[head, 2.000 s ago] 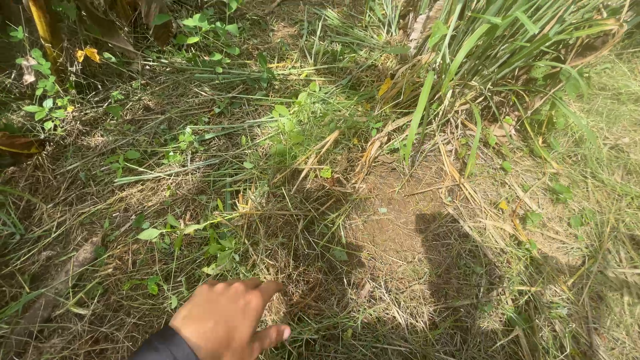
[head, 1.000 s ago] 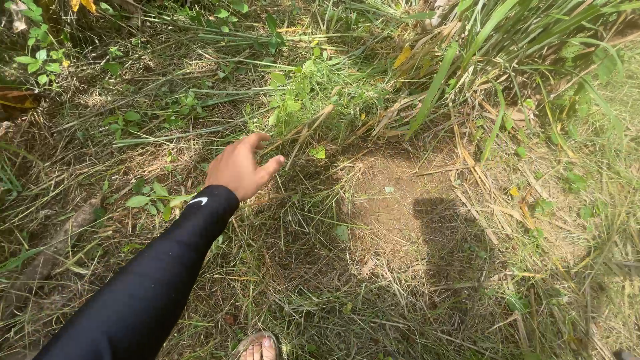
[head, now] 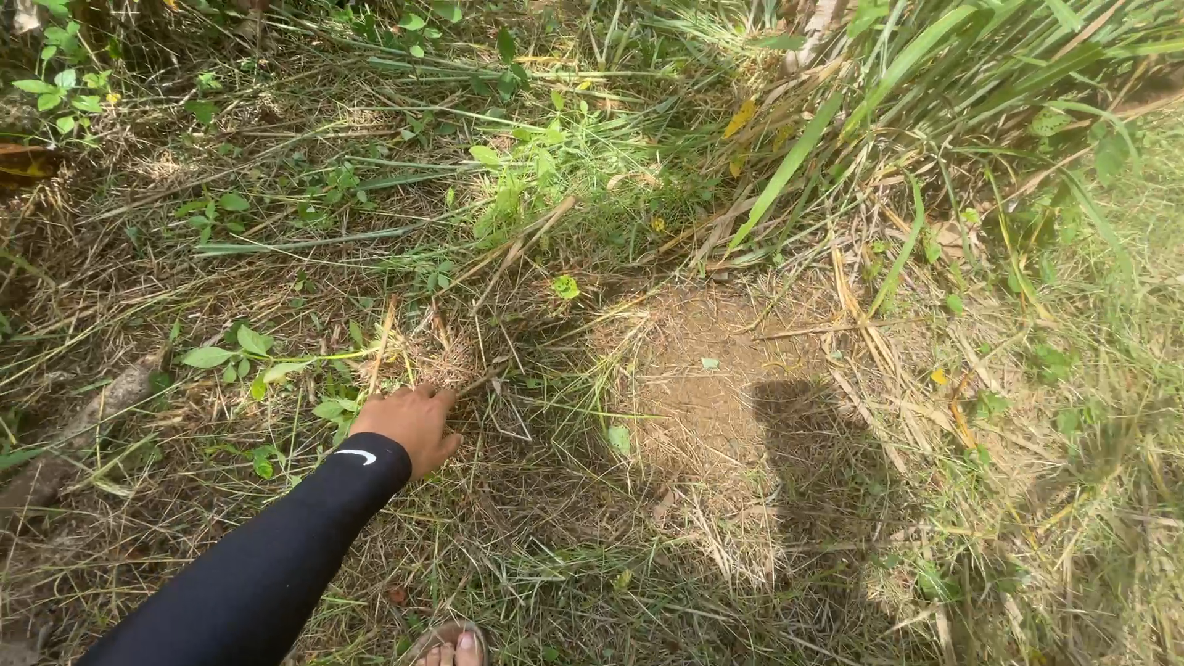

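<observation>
My left hand (head: 413, 427), in a black Nike arm sleeve (head: 268, 546), reaches down to the ground left of centre. Its fingertips are at a clump of dry grass (head: 435, 356), partly hidden among the stalks, so I cannot tell whether they grip anything. Just left of the fingers, a leafy green weed (head: 277, 361) lies low over the straw. A dry stalk (head: 527, 245) leans up and to the right beyond the hand. My right hand is out of view.
A tall clump of long-bladed grass (head: 925, 102) stands at the upper right. Below it is a patch of brown soil (head: 703, 370) with a dark shadow on its right. A piece of wood (head: 83, 430) lies at the left. My sandalled foot (head: 453, 645) shows at the bottom edge.
From the bottom of the view two seconds ago, my left hand first reached forward, and since one second ago it has come down lower, beside the leafy weed.
</observation>
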